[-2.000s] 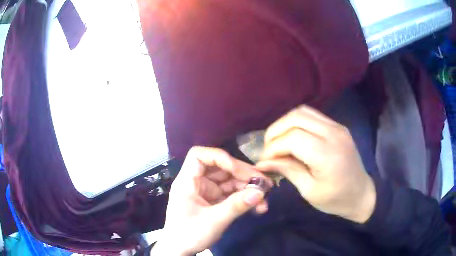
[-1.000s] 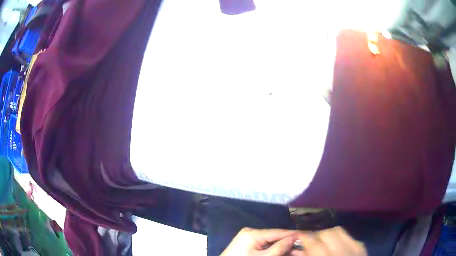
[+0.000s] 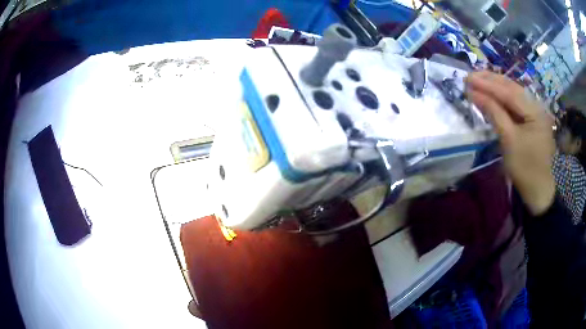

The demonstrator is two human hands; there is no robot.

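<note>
The white sewing machine head (image 3: 289, 128) with a blue stripe stands in the middle of the view. A maroon garment panel (image 3: 283, 276), orange-red under the lamp, lies under the needle area and runs towards the lower edge. A narrow maroon strip (image 3: 59, 186) with a loose thread lies alone on the white table at the left. My right hand (image 3: 514, 125) reaches to the far end of the machine top, fingers at the metal parts there; whether it grips anything is unclear. My left hand is out of the picture.
The white table (image 3: 109, 128) surrounds the cream machine bed (image 3: 173, 193). More maroon cloth (image 3: 450, 215) lies right of the machine. Blue baskets (image 3: 450, 311) show at the lower right. A person (image 3: 570, 170) in a patterned top is at the right edge. Blue material (image 3: 160, 26) lies behind the table.
The view has swung up to the machine head. My hands were together low in front of me; now my right hand is at the machine's far end and my left is out of view.
</note>
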